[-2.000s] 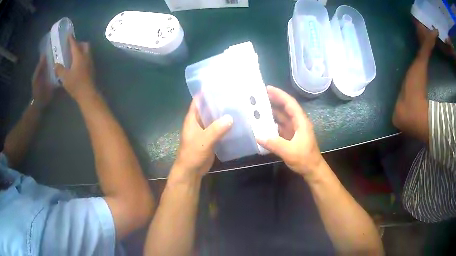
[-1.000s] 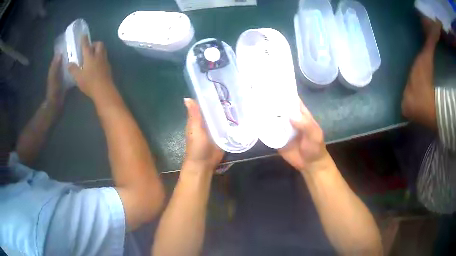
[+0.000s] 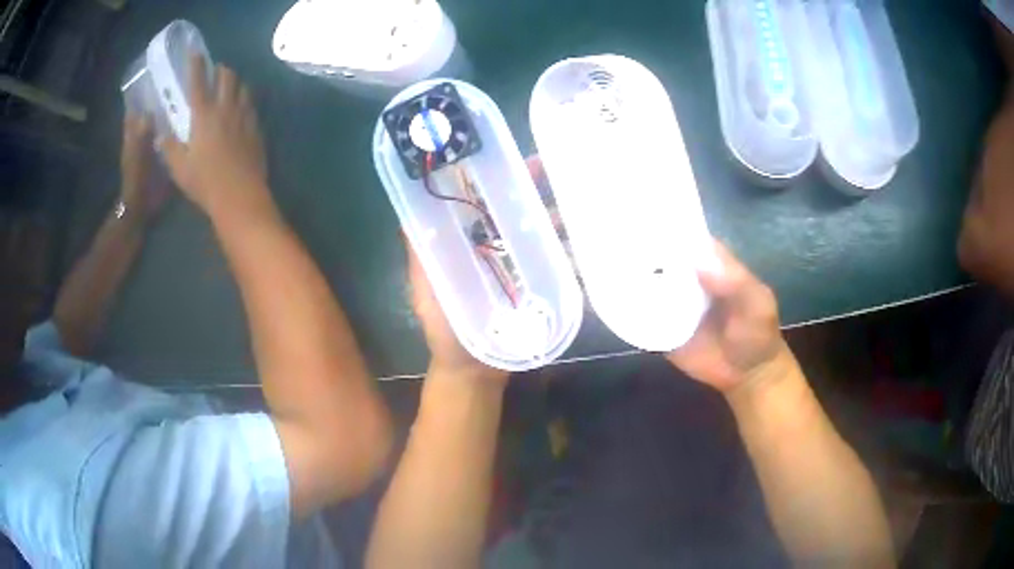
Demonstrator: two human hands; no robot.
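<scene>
My left hand (image 3: 445, 333) holds an oval white housing (image 3: 517, 200) from below, its open side facing up. A black square fan (image 3: 434, 130) sits at its far end, with thin red and black lead wires (image 3: 458, 200) running down the inside. My right hand (image 3: 736, 322) holds the white oval cover (image 3: 623, 211) at its near right edge. The cover has a round ringed pattern at the far end and a small dark hole near the lower end. The two parts are side by side above the bench edge. The fingers of my left hand are mostly hidden.
A white oval unit (image 3: 367, 39) lies at the back left of the green bench (image 3: 311, 245). Two frosted shells (image 3: 767, 100) stand at the back right. A person in a light blue shirt at left holds another unit (image 3: 172, 89). Another person's arm shows at right.
The unit, seen closed at first, is now opened into two parts held apart, showing the fan and wires. The view has shifted slightly, so the shells sit farther right.
</scene>
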